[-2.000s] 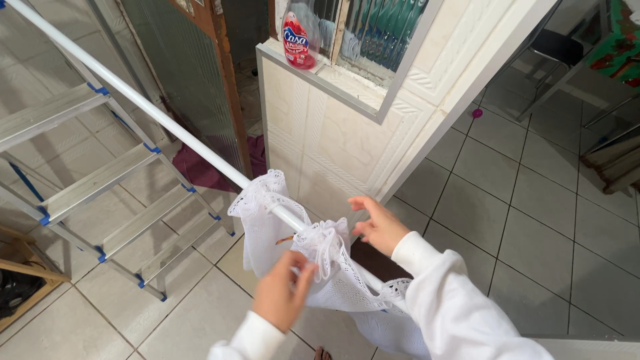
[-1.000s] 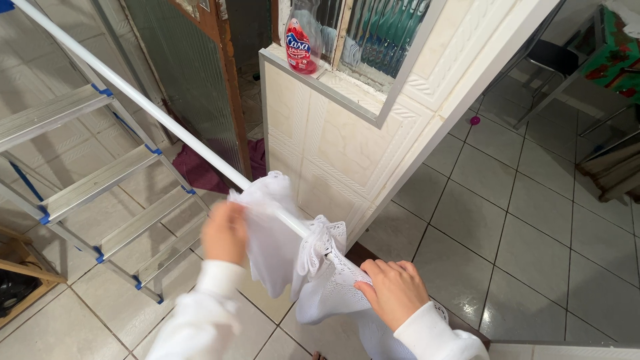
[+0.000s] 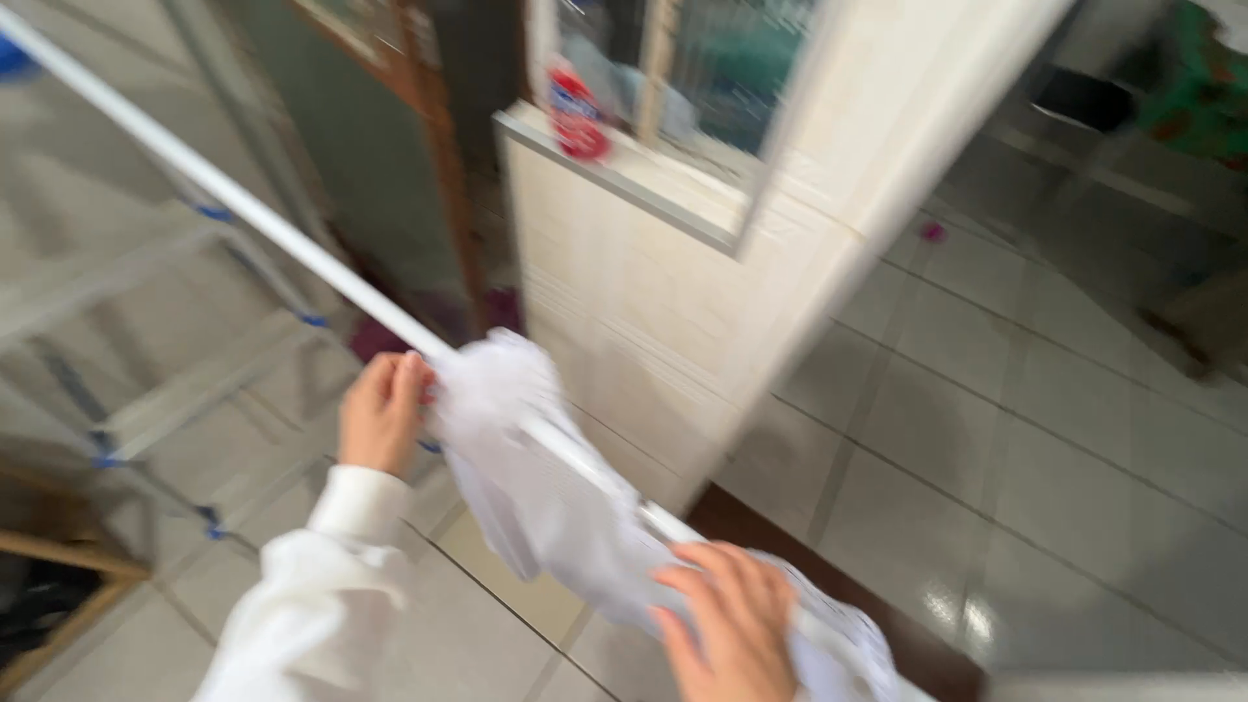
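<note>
A white curtain rod (image 3: 292, 239) runs diagonally from the upper left to the lower right. White lace-edged curtain fabric (image 3: 556, 487) hangs on it, gathered in folds, with part of the rod showing between them. At the fabric's upper left edge, my left hand (image 3: 382, 409) pinches it just below the rod. My right hand (image 3: 726, 614) lies lower down over rod and fabric, its fingers somewhat spread; whether it grips them cannot be told. The picture is blurred.
An aluminium stepladder (image 3: 205, 380) with blue fittings stands at left. A tiled wall (image 3: 624, 322) with a ledge bearing a red bottle (image 3: 577, 112) rises beyond the rod. A wooden-edged crate (image 3: 73, 551) is at lower left.
My left hand has come to the fabric's upper left edge. Below the middle, the bunched fabric has shifted along the rod toward the lower right, where my right hand is.
</note>
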